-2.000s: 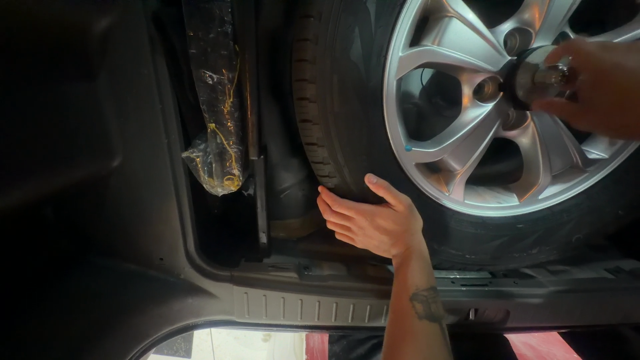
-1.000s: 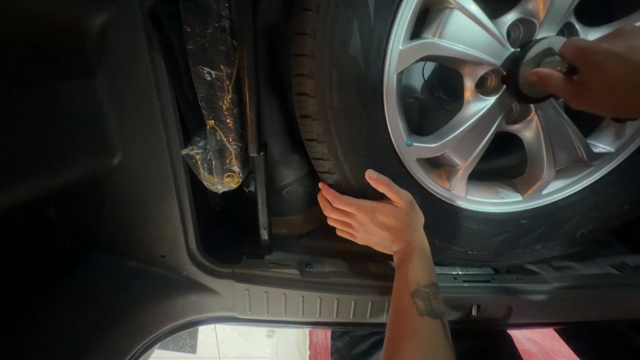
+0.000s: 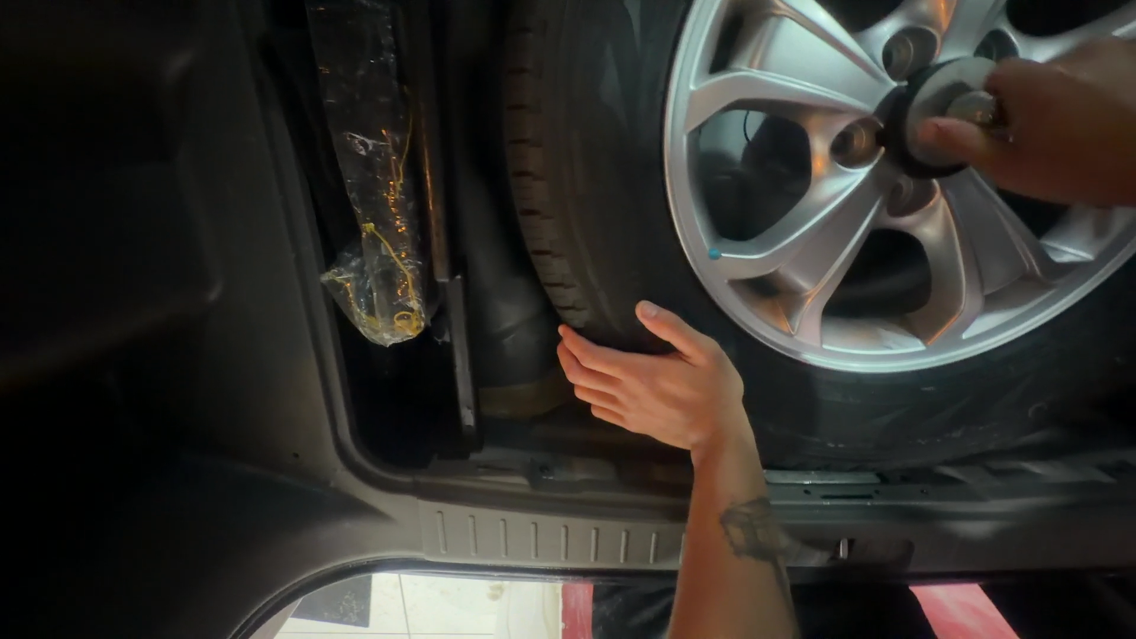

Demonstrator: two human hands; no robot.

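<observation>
A tire (image 3: 603, 177) on a silver alloy wheel (image 3: 799, 98) lies in the cargo well of a vehicle. My left hand (image 3: 657, 382), back toward the view and fingers pointing left, rests against the tire's lower left edge, with its thumb on the sidewall. At upper right my right hand (image 3: 1029, 124) grips a round hold-down knob (image 3: 945, 98) with a metal center and dark base at the wheel's hub. Its thumb is on the knob's lower side; the other fingers are partly hidden. Lug holes surround the knob.
Left of the tire, a clear plastic bag (image 3: 377, 266) with a yellow tie or cord sits beside a narrow dark metal bar (image 3: 460, 355). Dark plastic trim (image 3: 257, 311) borders the well. A ribbed sill (image 3: 550, 532) runs below, with light floor tiles (image 3: 435, 603) beyond it.
My right hand's fingers and thumb have changed position around the knob, which stays at the hub. My left hand remains against the tire.
</observation>
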